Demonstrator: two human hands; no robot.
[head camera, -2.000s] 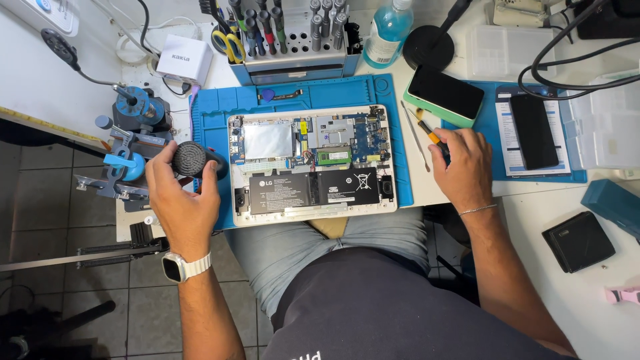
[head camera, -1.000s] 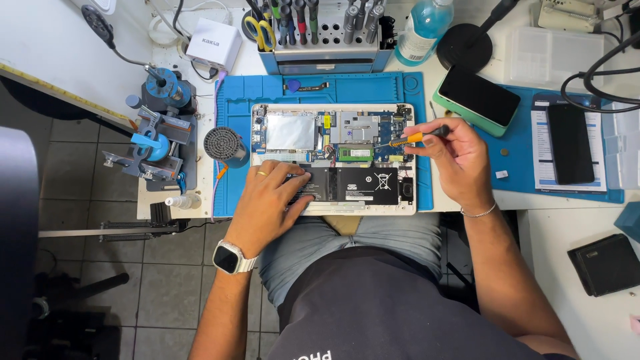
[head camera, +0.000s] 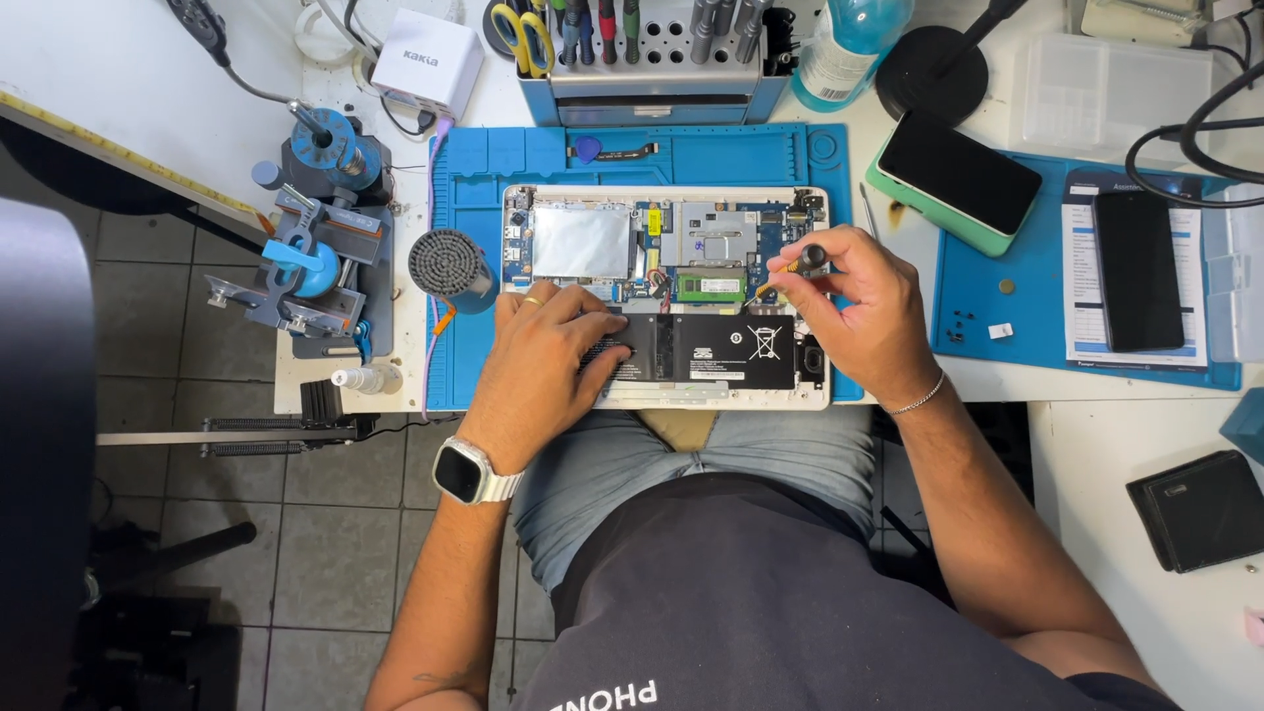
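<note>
An opened laptop base (head camera: 681, 395) lies on a blue silicone work mat (head camera: 464, 375). Across its near half runs a black battery pack (head camera: 731, 370); the green memory module (head camera: 711, 285) sits just beyond it. My left hand (head camera: 553, 351) rests on the left part of the battery, fingers spread, holding nothing. Between the thumb and fingers of my right hand (head camera: 854, 306) is a small screwdriver (head camera: 788, 269), tilted, its tip at the upper edge of the battery near the memory module. A dark cylindrical holder with a bristly top (head camera: 449, 265) stands at the laptop's left side.
Beyond the mat stands a tool rack (head camera: 657, 94) with screwdrivers and yellow scissors (head camera: 523, 39). At left is a blue clamp fixture (head camera: 316, 267). To the right lie a phone on a green stand (head camera: 958, 178), tweezers (head camera: 869, 210), another phone (head camera: 1136, 272), small screws (head camera: 958, 326) and a wallet (head camera: 1195, 509).
My left hand held the dark cylindrical holder two seconds ago, then let go and came to the battery. My right hand has carried the screwdriver from the laptop's right side over to the battery's edge.
</note>
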